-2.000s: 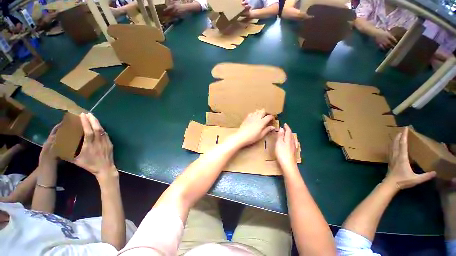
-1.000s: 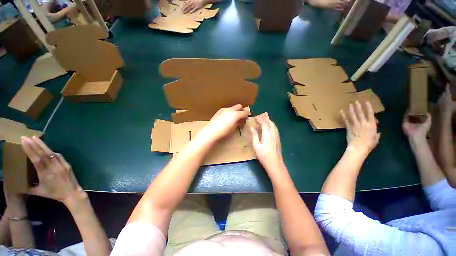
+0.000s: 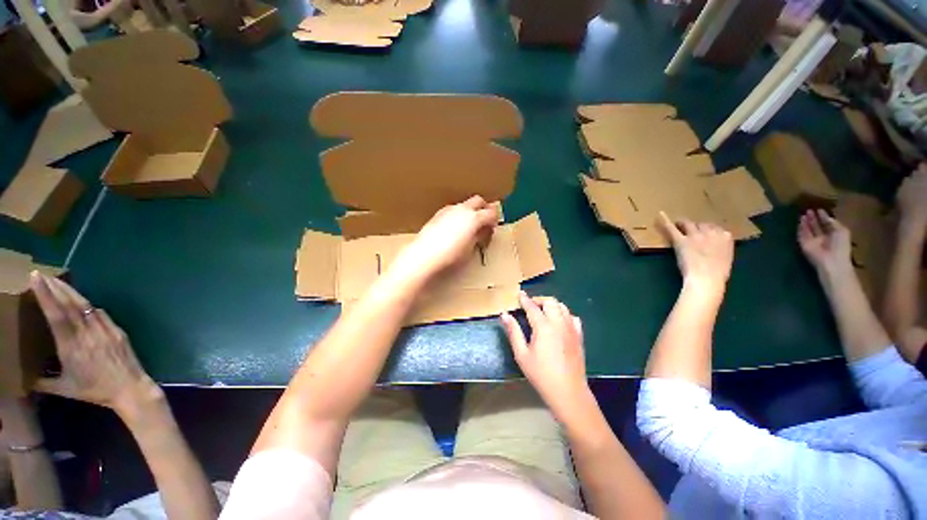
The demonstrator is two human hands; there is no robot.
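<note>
A brown box blank (image 3: 427,266) lies partly folded in front of me, with short dark slots in its base. Its lid panel (image 3: 419,152) rises behind it. The side wings (image 3: 321,266) stick out left and right and tilt up. My left hand (image 3: 452,239) reaches across the base and pinches a small flap at the rear right corner; the fingers hide much of the flap. My right hand (image 3: 549,337) is at the front right corner of the front panel, fingers apart, fingertips at its edge.
A finished open box (image 3: 168,168) stands at the left. A stack of blanks (image 3: 666,188) lies at the right under a neighbour's hand (image 3: 699,249). Another neighbour's hand (image 3: 91,340) holds a box at far left. Pale legs (image 3: 767,91) stand at upper right.
My right hand has moved from the right side wing down to the front corner, and that wing now shows. My left hand stays at the rear corner. The neighbour's hand on the stack shifted left.
</note>
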